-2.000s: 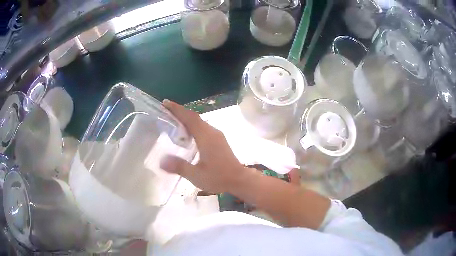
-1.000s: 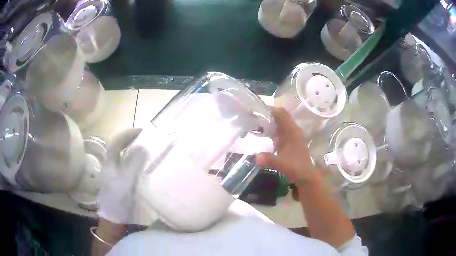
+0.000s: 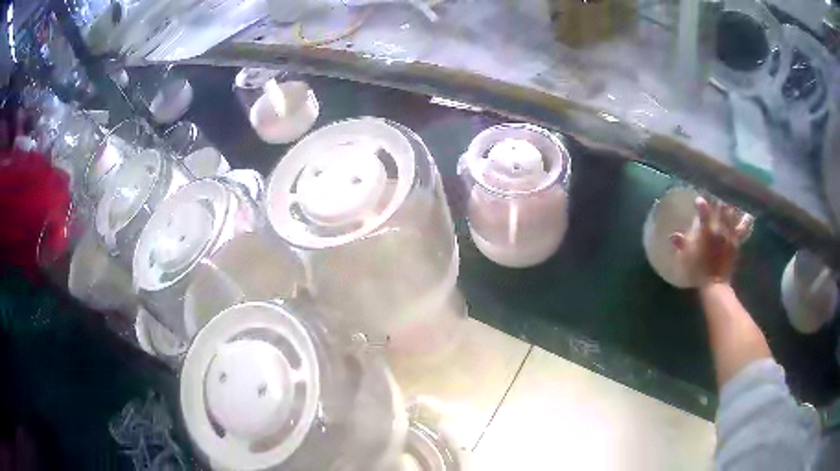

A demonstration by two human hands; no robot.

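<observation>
My bare right hand (image 3: 711,241) is at the right, over the upper part of a clear-and-white vessel (image 3: 670,237) on the green conveyor belt. Its fingers are spread across the vessel and appear to hold it; the exact contact is blurred. Another vessel (image 3: 519,225) stands upright on the belt to the left, its white disc upward. My left hand is out of the picture.
Several vessels (image 3: 378,267) crowd the left side, white discs up. More stand on the belt, at far right (image 3: 810,290) and far left (image 3: 284,110). A white tiled worktop (image 3: 553,414) is at the bottom, a cluttered shelf (image 3: 516,55) beyond the belt, something red (image 3: 32,212) at far left.
The view has swung left. The large vessel that was between my hands is no longer over the worktop. My right hand is now out over the belt at a vessel; my gloved left hand has left the picture.
</observation>
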